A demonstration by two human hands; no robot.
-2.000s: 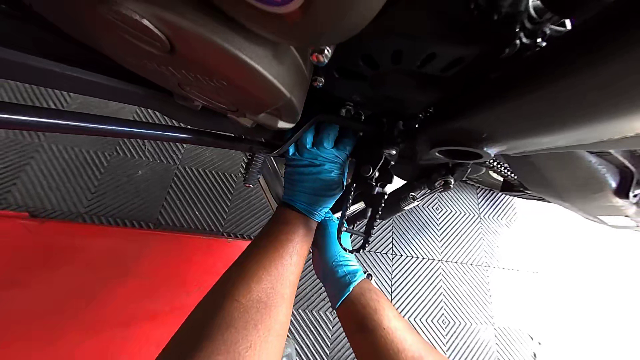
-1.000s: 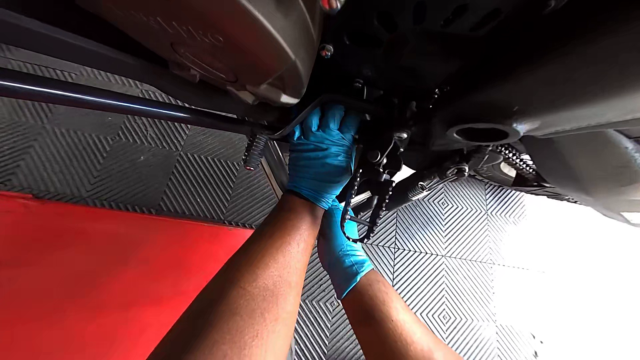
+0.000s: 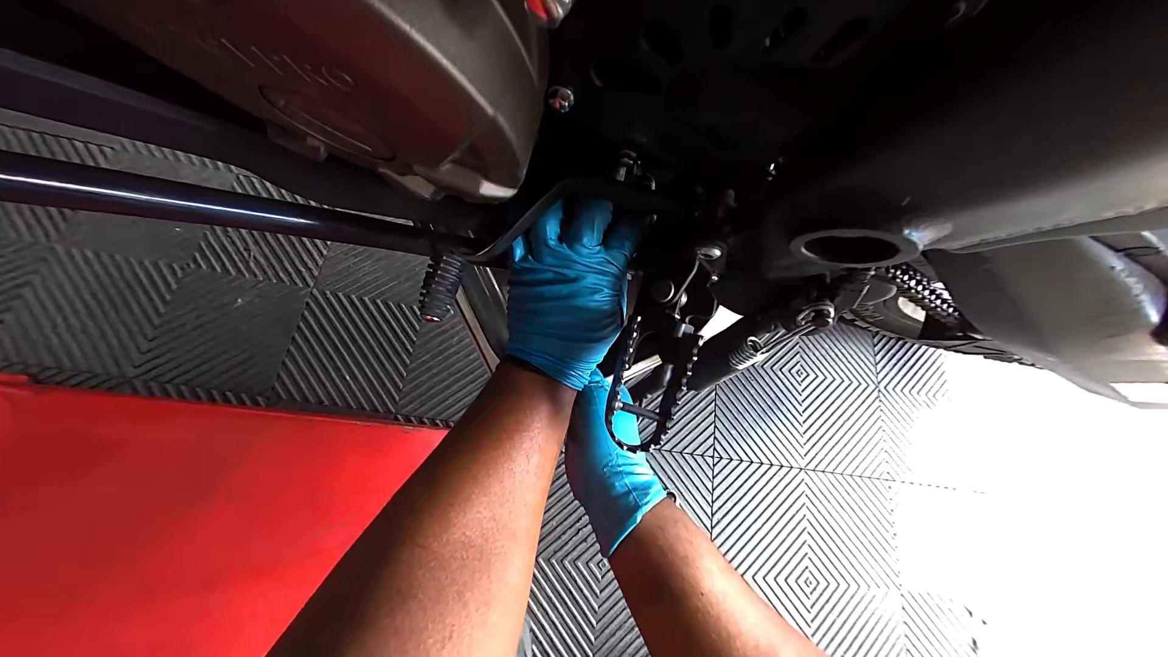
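My left hand (image 3: 573,292), in a blue glove, reaches up under a motorcycle's dark lower frame (image 3: 602,190). Its back faces the camera and its fingertips go out of sight behind a black edge, so what they touch cannot be seen. Below and to the right, my right hand (image 3: 610,456), gloved in blue too, passes behind the toothed footpeg (image 3: 655,388); its fingers are hidden. The engine side cover (image 3: 429,82) lies above and left of my left hand. A rubber-tipped pedal or lever (image 3: 440,287) sticks down left of that hand.
A long black tube (image 3: 210,208) crosses at the left. The exhaust or frame pipe (image 3: 1031,119) runs along the upper right, with the kickstand (image 3: 766,342) and chain (image 3: 922,290) beneath. Under everything are ribbed floor tiles (image 3: 803,493) and a red surface (image 3: 182,511) at the lower left.
Both hands stay in about the same places by the frame and the footpeg. The view has shifted a little closer to them.
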